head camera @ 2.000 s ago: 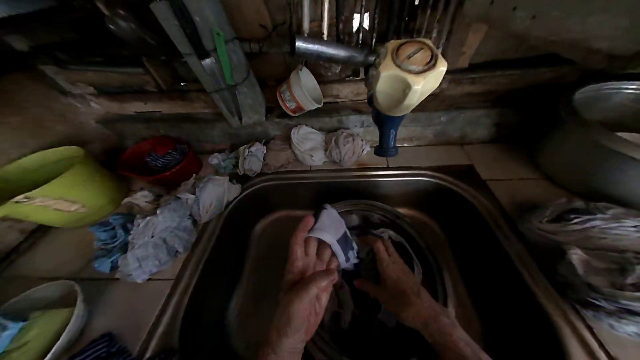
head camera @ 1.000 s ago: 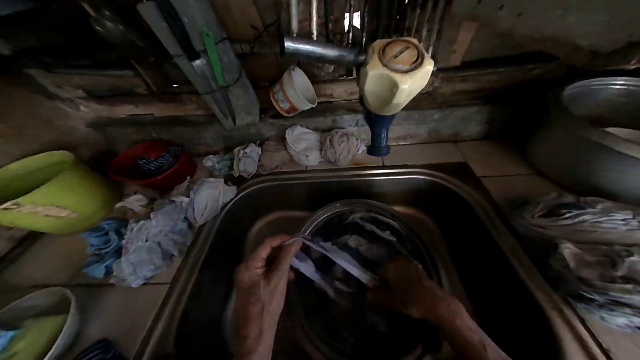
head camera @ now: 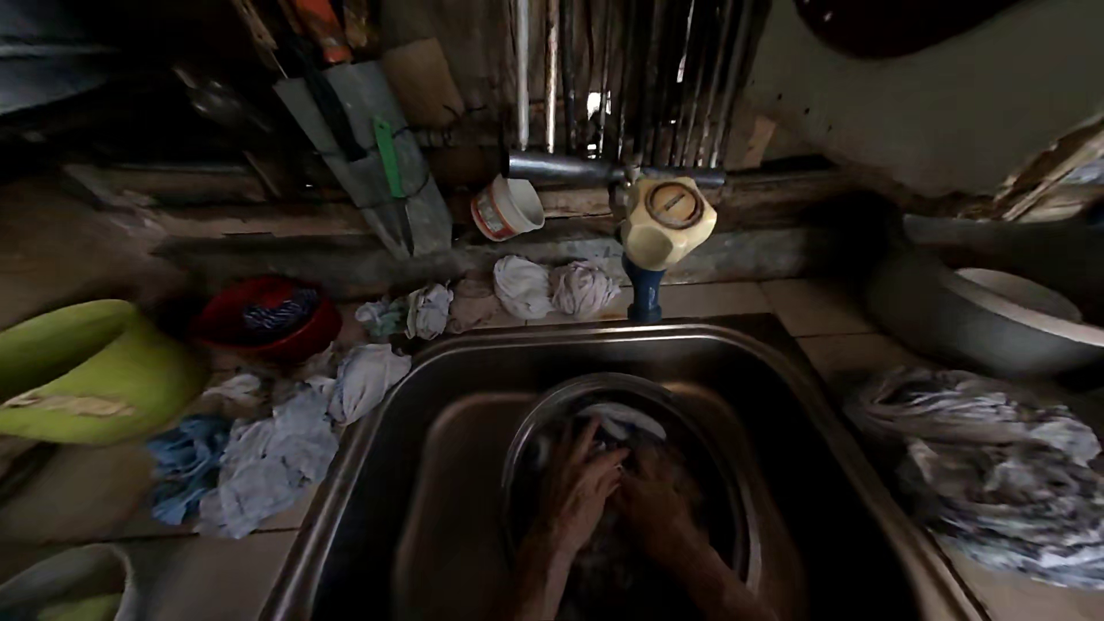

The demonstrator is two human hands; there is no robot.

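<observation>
A round metal basin (head camera: pixel 749 509) stands in the stainless steel sink (head camera: pixel 345 457), with dark water and cloth inside. My left hand (head camera: pixel 580 487) is low in the basin, fingers spread over the cloth; whether it grips any is unclear. Close against it on the right, my right hand (head camera: pixel 651 496) is partly lost in shadow, its fingers hidden. A pale piece of cloth (head camera: pixel 625 420) shows just beyond my fingertips. Above the sink's back edge is a cream and blue tap (head camera: pixel 668 224).
Wrung cloths (head camera: pixel 522 287) lie behind the sink, and crumpled pale cloths (head camera: pixel 276 457) at its left. Further left are a red bowl (head camera: pixel 267 319) and a lime-green basin (head camera: pixel 95 371). Heaped wet laundry (head camera: pixel 992 466) and a large metal pot (head camera: pixel 1018 319) stand right.
Both hands have gone down into the basin and come together. The pale strip of cloth stretched between them one second ago is no longer held up. The view has shifted.
</observation>
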